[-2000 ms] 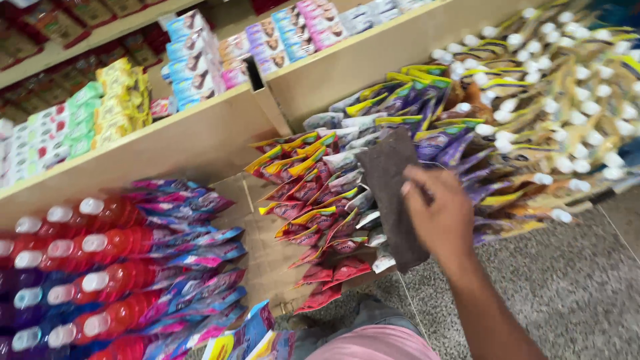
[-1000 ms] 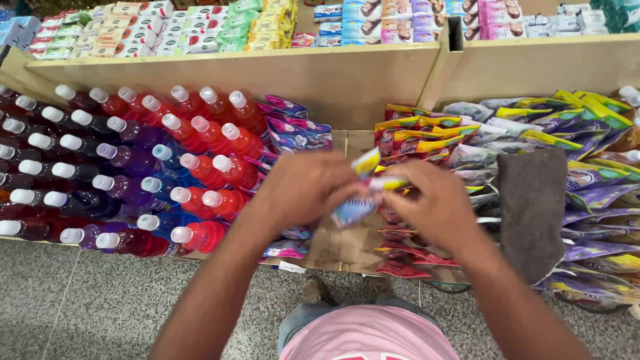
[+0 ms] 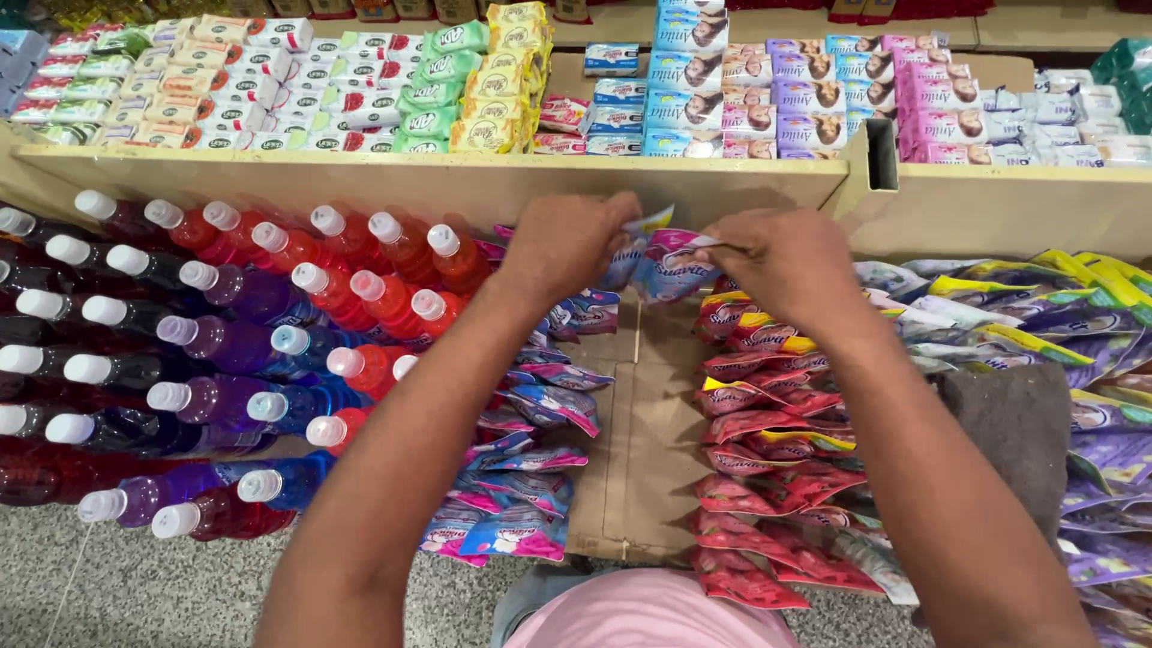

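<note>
My left hand (image 3: 569,241) pinches the top of a blue pouch (image 3: 623,261) with a yellow corner, near the back of the shelf. Beside it, my right hand (image 3: 785,261) holds a pink and blue Suavitel pouch (image 3: 673,265) by its upper right corner. The two pouches overlap or touch. Below them lies a cardboard strip (image 3: 621,450), between blue-and-pink pouches (image 3: 517,517) on the left and red pouches (image 3: 742,531) on the right. A dark grey cloth (image 3: 1012,441) rests on the pouches beyond my right forearm.
Rows of bottles with red, purple and blue liquid (image 3: 225,351) stand at left. Purple pouches (image 3: 1111,459) fill the right side. A cream shelf divider (image 3: 432,180) runs across the back, with stacked soap bars (image 3: 688,81) behind it. Speckled floor (image 3: 135,585) shows at the front.
The dark cloth was by my right hand two seconds ago; now it lies on the pouches and both hands hold pouches. My hands have moved toward the back divider since one second ago.
</note>
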